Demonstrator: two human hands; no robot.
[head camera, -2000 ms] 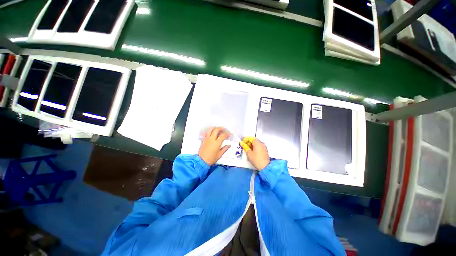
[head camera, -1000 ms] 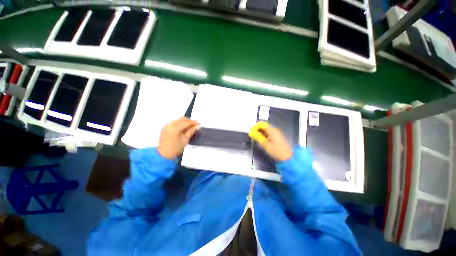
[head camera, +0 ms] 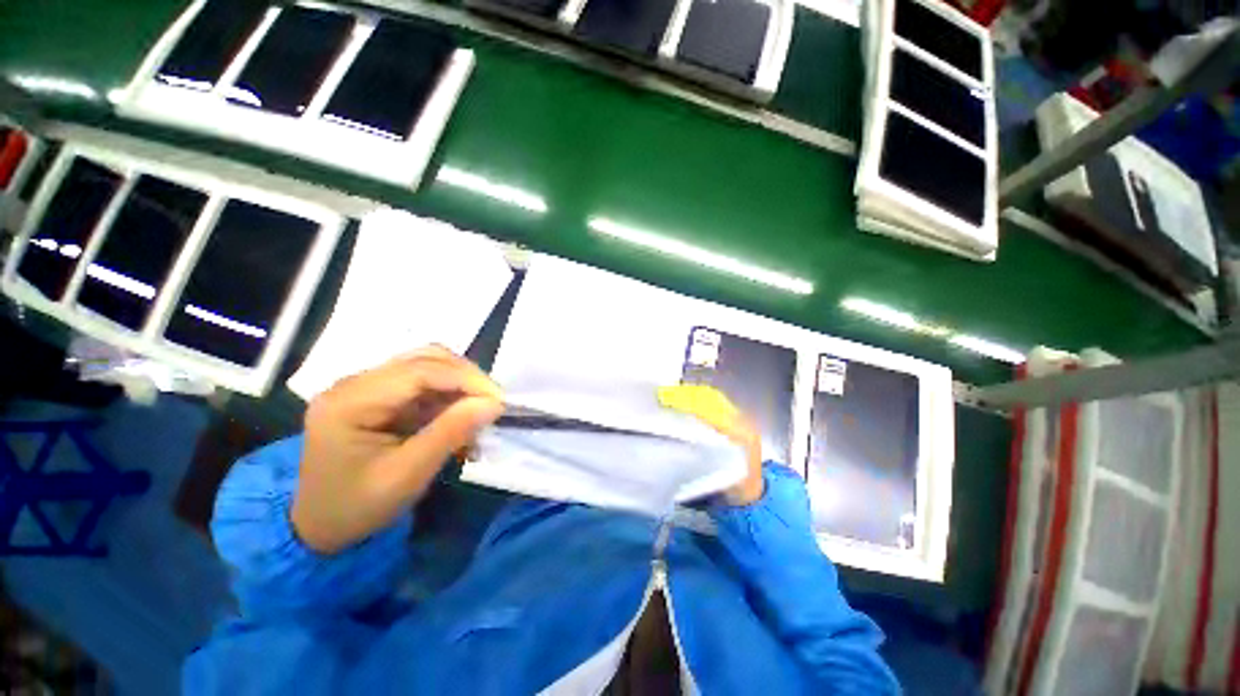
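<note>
My left hand (head camera: 388, 442) pinches the left end of a tablet in a pale translucent protective sleeve (head camera: 598, 460), held above the white foam tray (head camera: 932, 476). My right hand (head camera: 721, 435), with yellow finger cots, grips its right end. Only a thin dark strip of the tablet shows; the rest is hidden by the sleeve. Two dark tablets with small white labels lie in the middle slot (head camera: 738, 388) and right slot (head camera: 865, 456) of the tray. The left slot is partly hidden by the sleeve and hands.
A white sleeve stack (head camera: 408, 292) lies left of the tray. A tray of glossy black tablets (head camera: 306, 231) is further left. The green conveyor belt (head camera: 653, 177) beyond carries more tablet trays (head camera: 408, 150). White and red stacked trays (head camera: 1108, 503) stand at the right, beside a grey metal post (head camera: 1101, 385).
The tablet was in the left slot area, then lifted and tilted between both hands. Now it is held closer to me with the pale sleeve around it. The view has shifted slightly.
</note>
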